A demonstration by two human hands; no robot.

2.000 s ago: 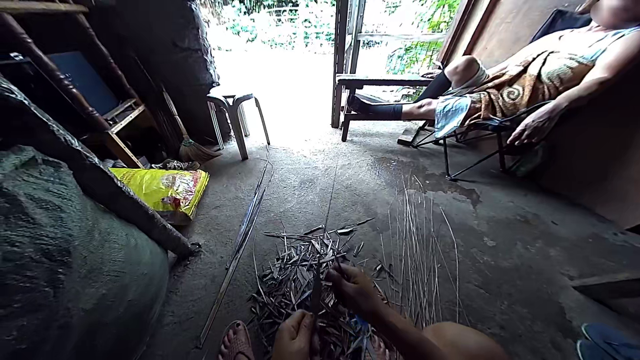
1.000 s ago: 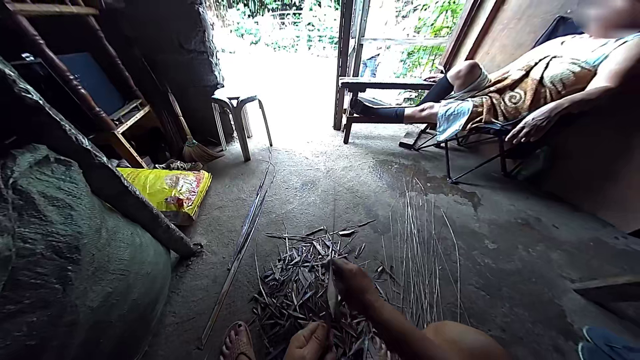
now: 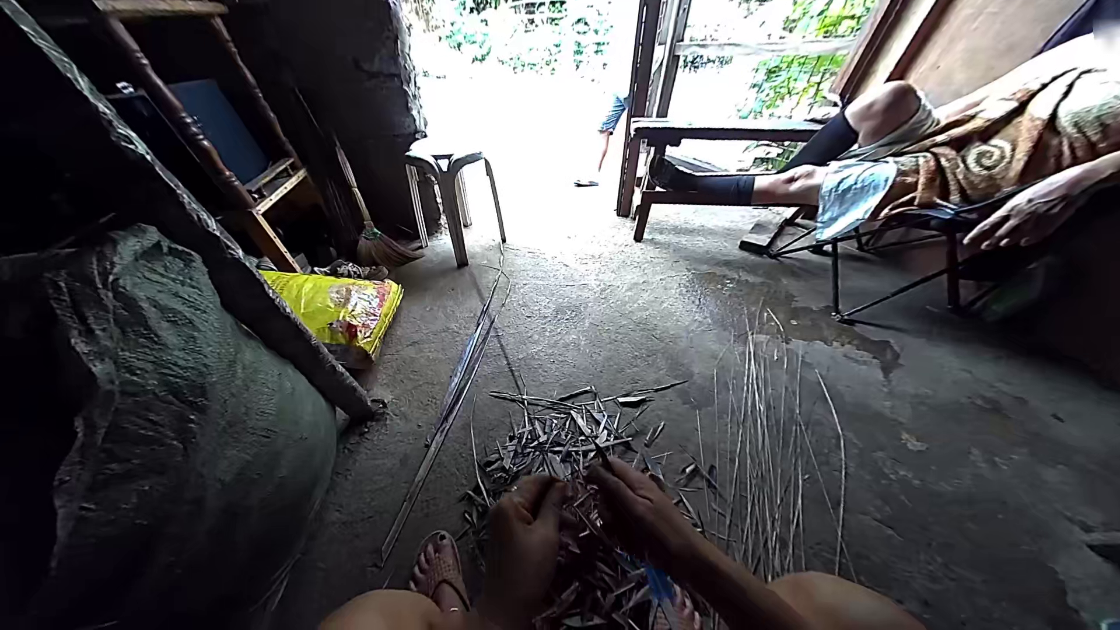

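Observation:
My left hand (image 3: 525, 529) is raised over a pile of cut dry leaf pieces (image 3: 560, 437), its thumb and fingers pinched together; what lies between them is too dark to tell. Close to its right, my right hand (image 3: 634, 507) is curled, with a thin dark tip, perhaps of a blade, showing above its fingers. Thin stripped leaf ribs (image 3: 761, 437) lie on the floor to the right of the pile. To the left of the pile lies a narrow bundle of long leaf strips (image 3: 455, 394).
At left are a large dark sack (image 3: 192, 394), a yellow printed sack (image 3: 337, 306), a broom (image 3: 376, 245) and a plastic stool (image 3: 455, 175). A person reclines in a folding chair (image 3: 949, 262) at right, feet on a wooden bench (image 3: 735, 131). Another person's leg shows outside the doorway.
My left hand has risen from low in the view to beside my right hand. The long leaf piece seen between my hands a second ago no longer shows. A person's leg has appeared in the doorway.

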